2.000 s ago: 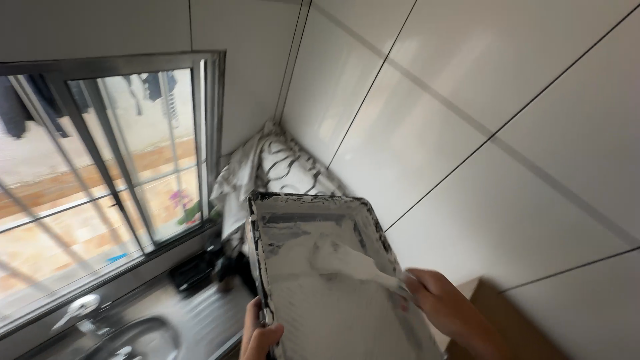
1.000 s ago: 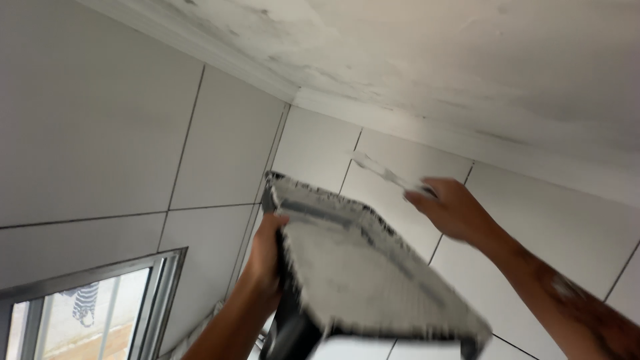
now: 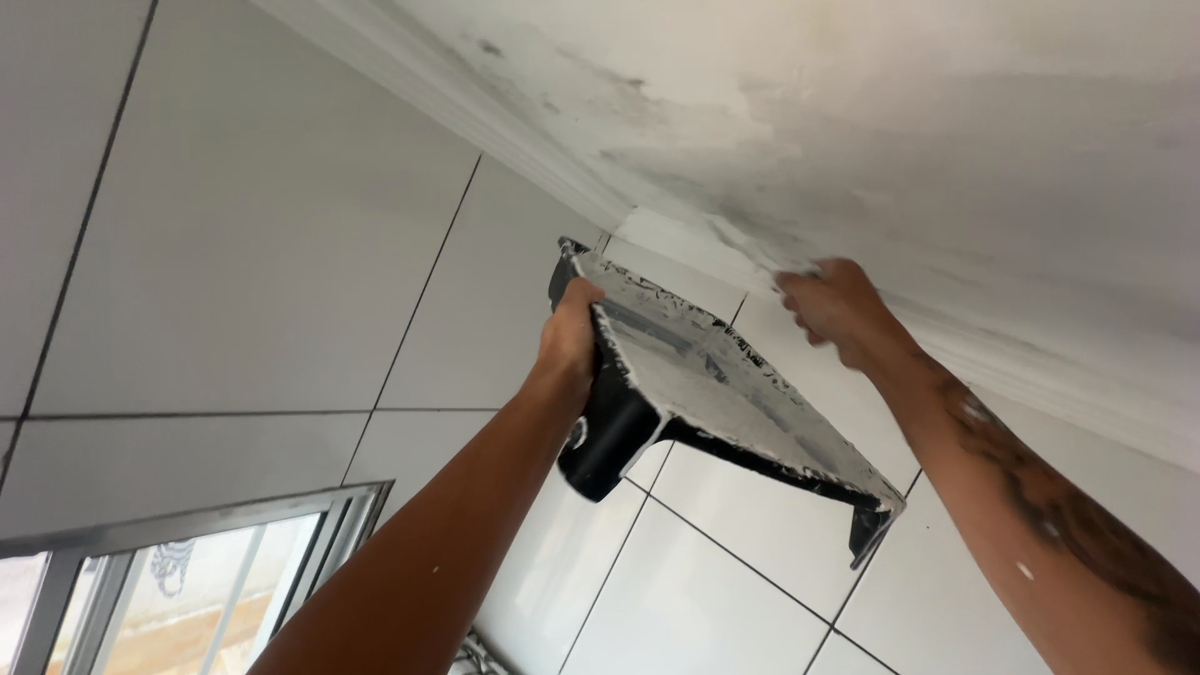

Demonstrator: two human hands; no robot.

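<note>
My left hand (image 3: 568,328) grips the left rim of a black plastic paint tray (image 3: 614,436), raised and tilted below the ceiling. White paint or paste coats its inside and crusts its edges. To the right of the tray and a little higher, my right hand (image 3: 830,305) is closed on the handle of a thin, white-smeared brush or spatula (image 3: 745,242); blur hides which. The tool's far end lies at the ceiling's edge, by the moulding; whether it touches cannot be told. Dark stains mark the patchy white ceiling (image 3: 844,122).
White moulding (image 3: 412,70) runs between the ceiling and the large-tiled wall (image 3: 272,234). At lower left is a metal-framed sliding window (image 3: 216,516), with bars and a striped cloth beyond it. Part of a patterned cloth (image 3: 478,656) shows at the bottom edge.
The view has swung up from the sink and window to the ceiling. My right hand, beside the tray two seconds ago, has risen with the tool to the ceiling's edge. My left hand still holds the tray.
</note>
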